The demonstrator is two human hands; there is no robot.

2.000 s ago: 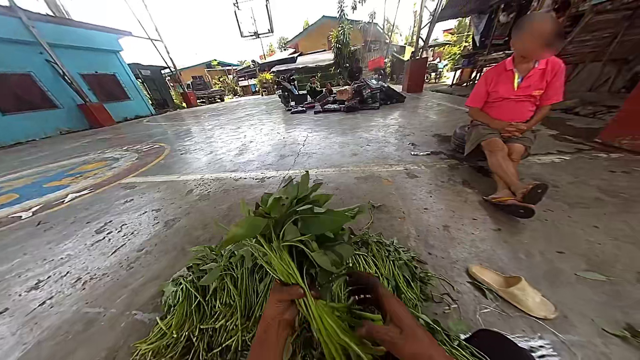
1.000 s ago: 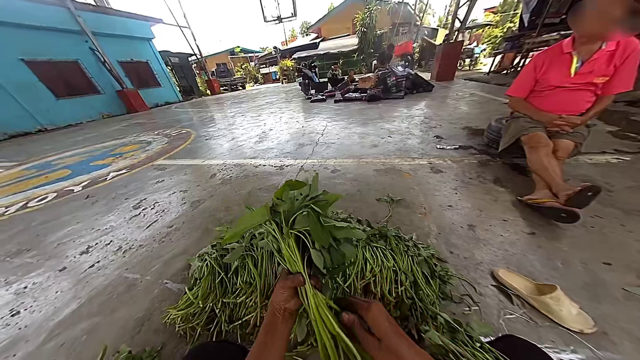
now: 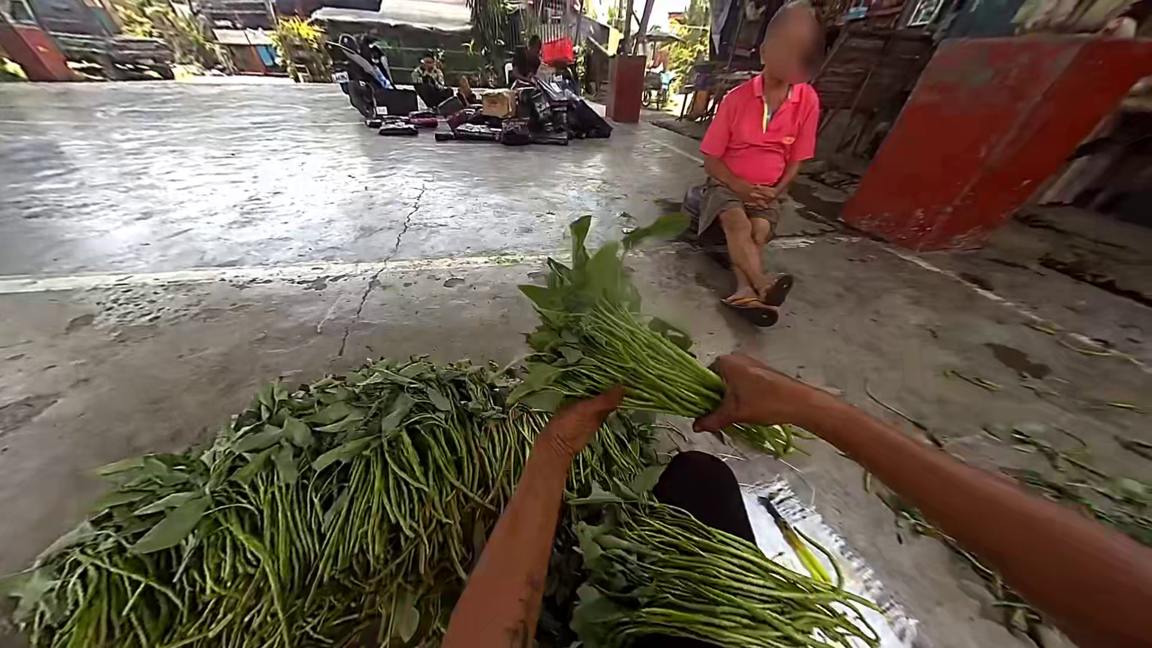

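Observation:
A bunch of long-stemmed leafy greens [image 3: 630, 355] is held up at the centre, leaves to the upper left and stem ends to the lower right. My right hand [image 3: 751, 393] grips its stems near the cut ends. My left hand [image 3: 583, 418] supports the bunch from below, nearer the leaves, its fingers partly hidden behind the stems. Below and left lies a large heap of the same greens [image 3: 360, 477] on the concrete. Another bunch of greens [image 3: 702, 576] lies at the bottom, beside my dark-clad knee [image 3: 706, 495].
A seated person [image 3: 760, 153] in a pink shirt faces me ahead on the right. A red slanted concrete block [image 3: 981, 135] stands behind. A white woven sack [image 3: 810, 531] lies by my knee, with scattered stems [image 3: 1035, 486] to the right. Dark piled items [image 3: 522, 112] sit farther off.
The bunch, upright between my hands before, has moved right and now tilts, stem ends to the right. My right hand has moved right along with it. The view has turned right and down.

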